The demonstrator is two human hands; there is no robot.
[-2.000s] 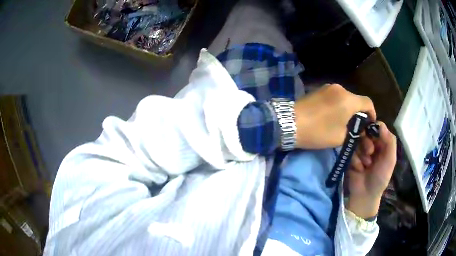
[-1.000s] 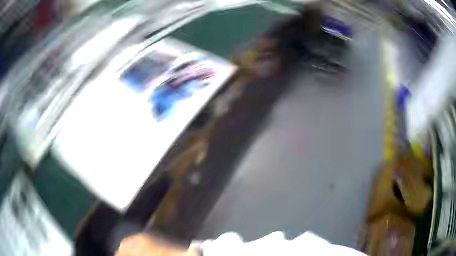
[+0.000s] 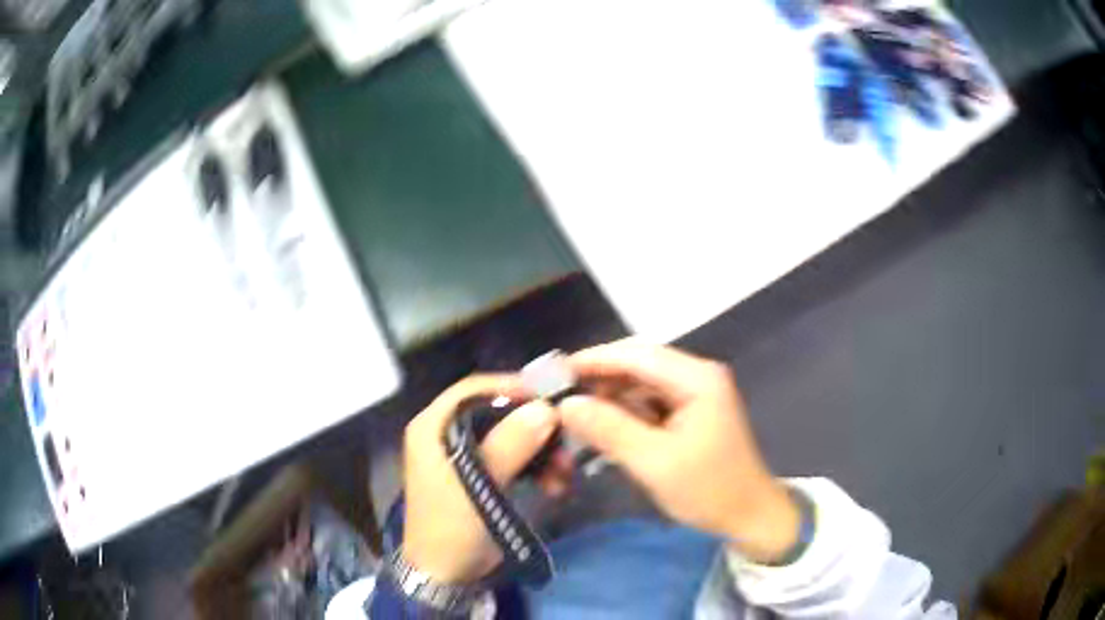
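My left hand (image 3: 454, 497), with a metal watch bracelet on its wrist, holds a black strap (image 3: 491, 503) with a row of pale holes or marks. The strap curves down across the palm side. A dark piece at the strap's upper end is mostly hidden by the fingers. My right hand (image 3: 685, 448) has its thumb and fingers pinched together on a small pale piece (image 3: 548, 375), touching my left fingertips. Blur hides whether this piece is joined to the black strap.
Left tray (image 3: 146, 400), white, holds two grey straps with dark ends and small pink and blue pieces. Right tray (image 3: 679, 182), white, has blue and dark straps (image 3: 891, 73) at its far end. Both lie on the green bench (image 3: 424, 206). Brown boxes show at lower left and lower right.
The view has swung from my lap and the floor to the bench. Both hands are now together in front of the trays; a second ago only part of one hand showed at the bottom edge.
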